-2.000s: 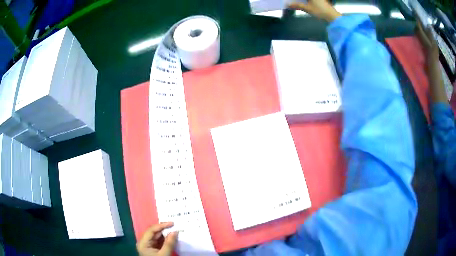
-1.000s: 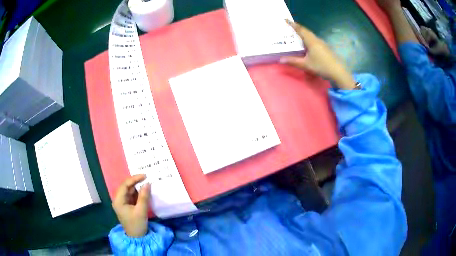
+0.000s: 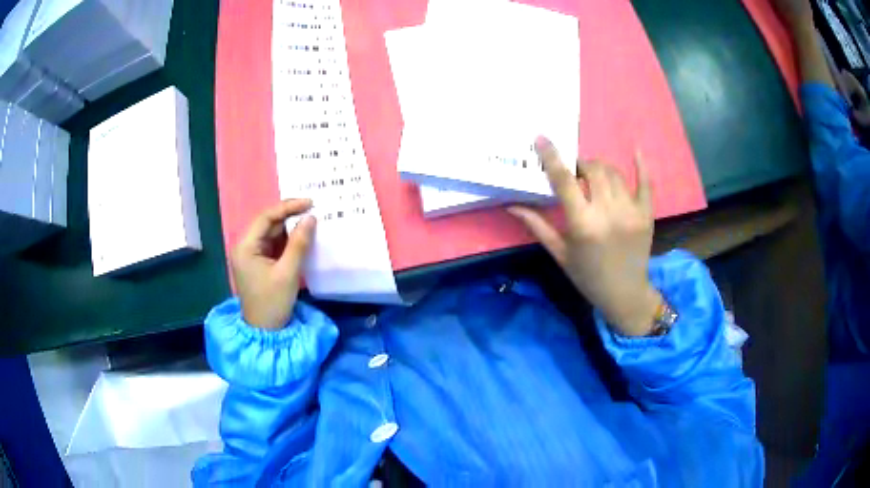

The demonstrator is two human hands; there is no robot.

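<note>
The long white label strip [image 3: 324, 133] with small black print runs down the left part of the red mat [image 3: 250, 124]; its end hangs over the table edge. My left hand [image 3: 272, 267] pinches the strip's left edge near its lower end. A white box [image 3: 496, 95] lies slightly turned on another white box [image 3: 405, 71], whose left and lower edges show. My right hand [image 3: 606, 238] holds the upper box's lower right corner, index finger on top beside the small print, thumb at its front edge.
Another white box [image 3: 143, 181] lies left of the mat on the dark green table [image 3: 715, 86]. White box stacks [image 3: 95, 43] stand at upper left. A white bag [image 3: 143, 410] is below the table at left. Another person's blue sleeve [image 3: 839, 162] is at right.
My right hand has brought the upper box from the pile at the mat's far right onto the near box. My left hand stays at the strip's lower end. The view has shifted.
</note>
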